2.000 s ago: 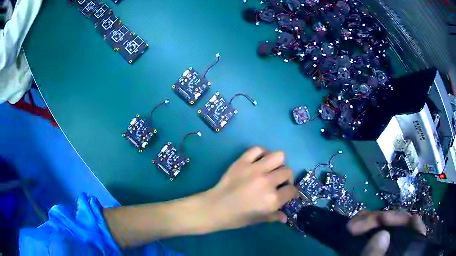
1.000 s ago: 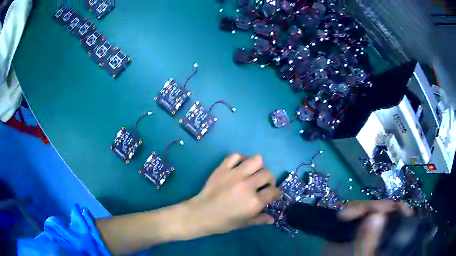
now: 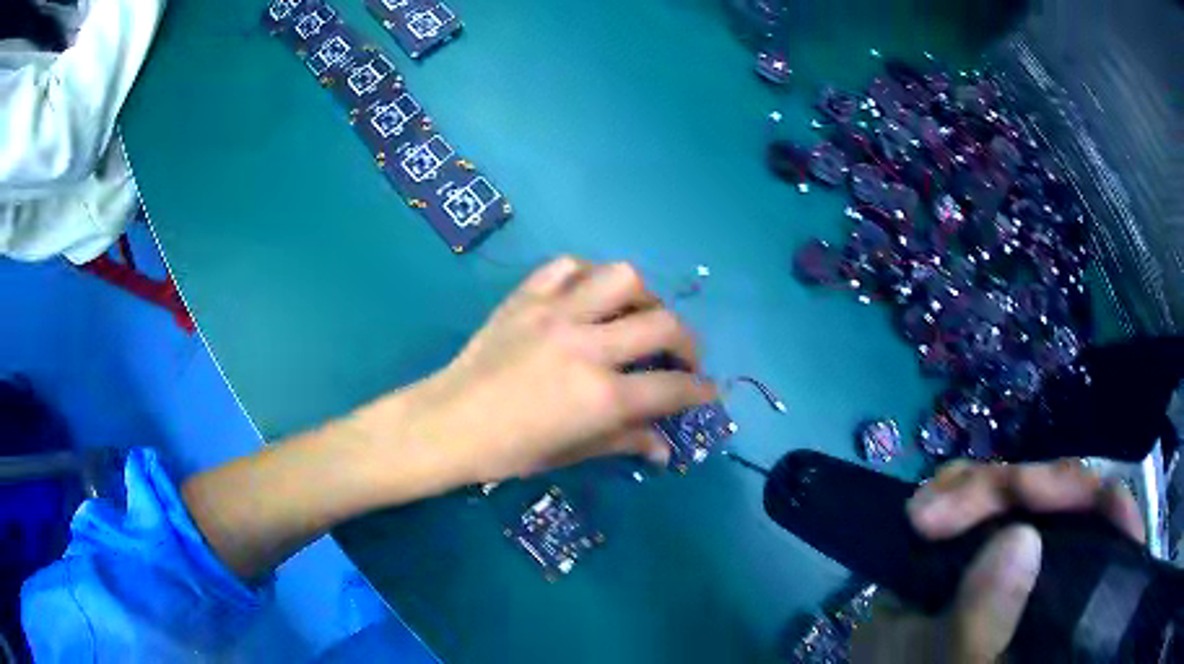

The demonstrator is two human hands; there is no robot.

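Observation:
My left hand (image 3: 565, 370) is above the mat, fingers bent over a circuit board with a lead (image 3: 696, 433). Its fingertips are near or at the board; the hand hides the contact and other boards beneath. My right hand (image 3: 1026, 532) grips a thick black electric screwdriver (image 3: 844, 519) at lower right. Its thin bit points left, close to that board; contact cannot be told. Another board (image 3: 552, 532) lies below my left wrist. Part of a heap of boards (image 3: 831, 629) shows at the bottom edge.
Board strips (image 3: 422, 158) lie at upper left on the green mat (image 3: 623, 143). A large heap of wired modules (image 3: 961, 234) fills the right side, with one loose module (image 3: 879, 440) below it. The dark feeder lid (image 3: 1117, 396) is at the right edge. A person's pale sleeve (image 3: 65, 130) is at upper left.
The view has shifted. My left hand has moved from the board heap by the feeder to the spaced-out boards. The screwdriver has moved away from the heap and its bit now shows.

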